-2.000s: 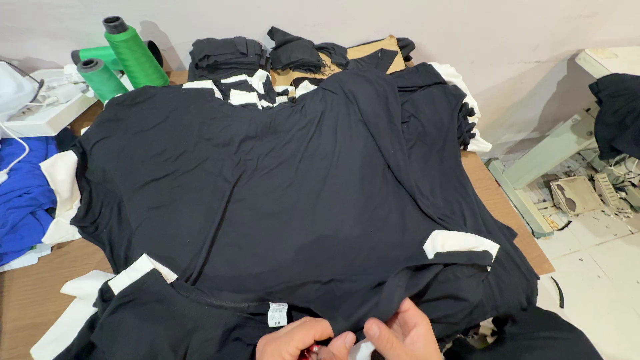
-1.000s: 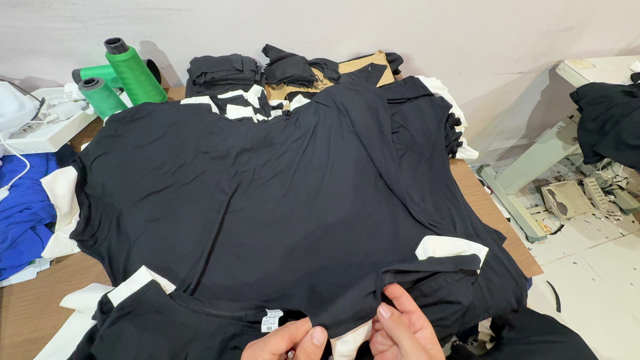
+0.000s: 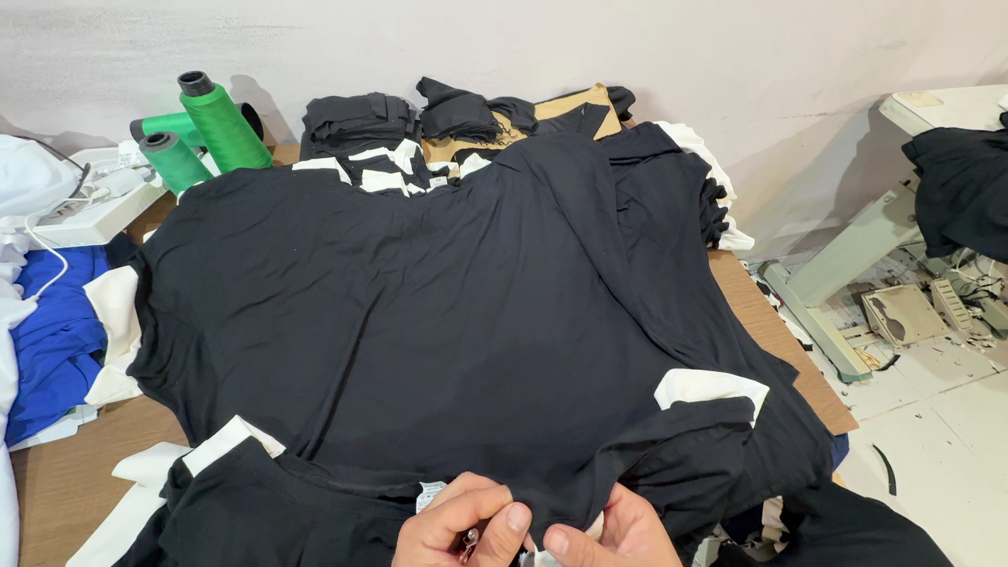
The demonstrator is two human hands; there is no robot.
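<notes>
A large black fabric garment [image 3: 472, 315] lies spread over the table, with white pieces at some of its edges. At the bottom centre my left hand [image 3: 465, 524] pinches the garment's near edge between thumb and fingers; a small shiny metal item shows within its fingers, its kind unclear. Just to the right, my right hand [image 3: 614, 531] grips the same edge, thumb toward the left hand. A white label [image 3: 429, 494] with writing sits beside the left hand. A white fabric piece [image 3: 713, 387] lies on the black cloth at right.
Green thread cones [image 3: 224, 126] stand at the back left by a white power strip [image 3: 102, 201]. Folded black fabric [image 3: 358, 122] is stacked at the back. Blue cloth [image 3: 55, 339] lies at left. Right of the wooden table [image 3: 787, 346] are a machine stand [image 3: 854, 236] and a foot pedal [image 3: 902, 313].
Both hands have shifted along the garment's near edge and are closer together than one second ago. The right fingers, raised then, are now folded behind the cloth.
</notes>
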